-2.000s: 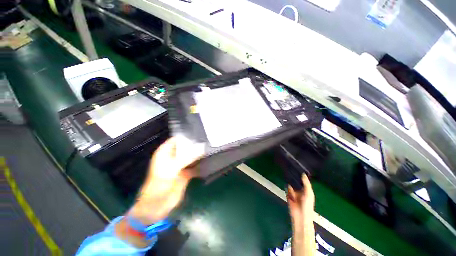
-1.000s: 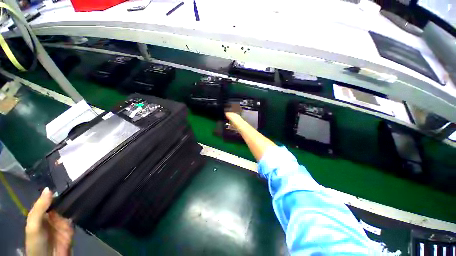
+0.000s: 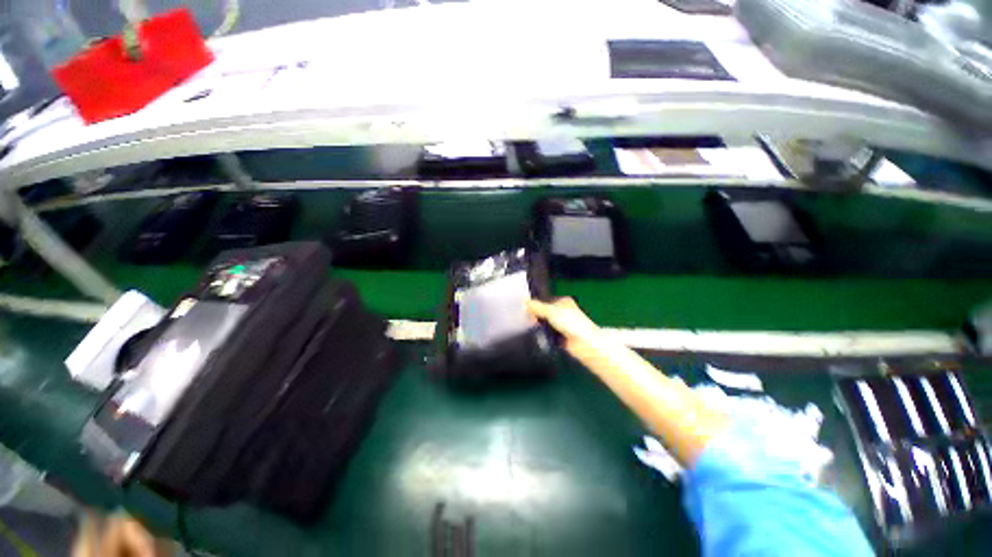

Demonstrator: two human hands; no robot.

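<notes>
A black tablet unit [image 3: 495,310] with a silver-white bay lies across the white rail, partly over the belt and partly over the bench mat. My right hand [image 3: 563,323] grips its right edge; the fingertips are blurred. My left hand [image 3: 120,535] is blurred and cut off at the lower left edge, below the leaning stack of black tablet units [image 3: 272,403]. Whether it holds anything cannot be told.
Other tablet units [image 3: 582,237] lie on the green belt behind the rail [image 3: 761,343]. Peeled liners [image 3: 734,379] lie under my right forearm. A battery tray [image 3: 925,446] is at the right. The white shelf [image 3: 435,82] runs above. Dark thin pieces [image 3: 453,533] lie at bottom centre.
My right hand has come back from over the belt, bringing a tablet unit towards the mat. My left hand has dropped away from the stack's lower corner. The view has turned right.
</notes>
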